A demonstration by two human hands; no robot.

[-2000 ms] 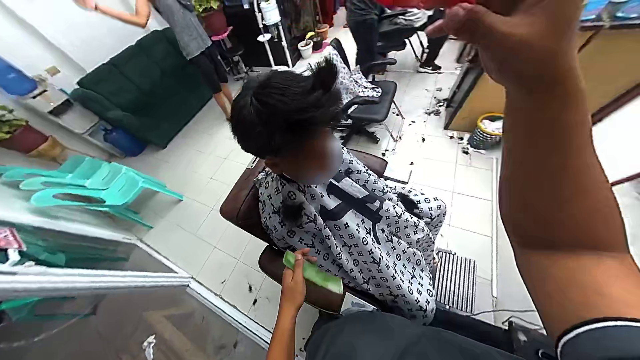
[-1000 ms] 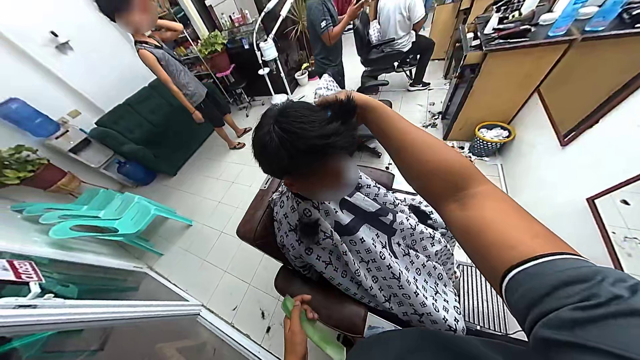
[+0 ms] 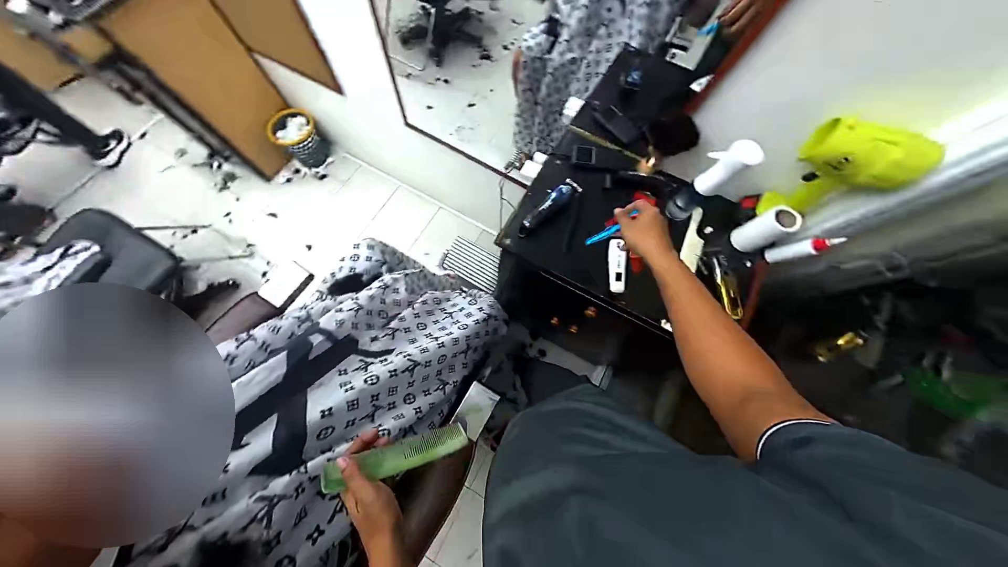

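Note:
My left hand [image 3: 368, 492] grips a green comb [image 3: 398, 457] beside the seated person's patterned cape [image 3: 378, 354]. Over the black countertop, my right hand [image 3: 644, 228] has its fingers around a blue tool [image 3: 605, 234], perhaps a razor; its exact kind cannot be told. Just below that hand a white trimmer [image 3: 617, 266] lies on the counter, with a red item partly hidden beside it. Hair clippers [image 3: 551, 206] with a dark, shiny body lie to the left of the hand. White spray bottle [image 3: 728, 167] stands to the right, near a white cylinder [image 3: 765, 228].
The black counter [image 3: 583, 276] stands against the wall under a mirror [image 3: 465, 87]. A yellow-green hair dryer [image 3: 874, 157] is at the upper right. A waste basket [image 3: 298, 138] stands by the wooden cabinet. Cut hair lies on the tiled floor. A chair armrest [image 3: 441, 496] is beside my left hand.
The view has swung right to the counter. My right hand has moved from the seated person's hair to the countertop and now holds the blue tool. The green comb remains in my left hand.

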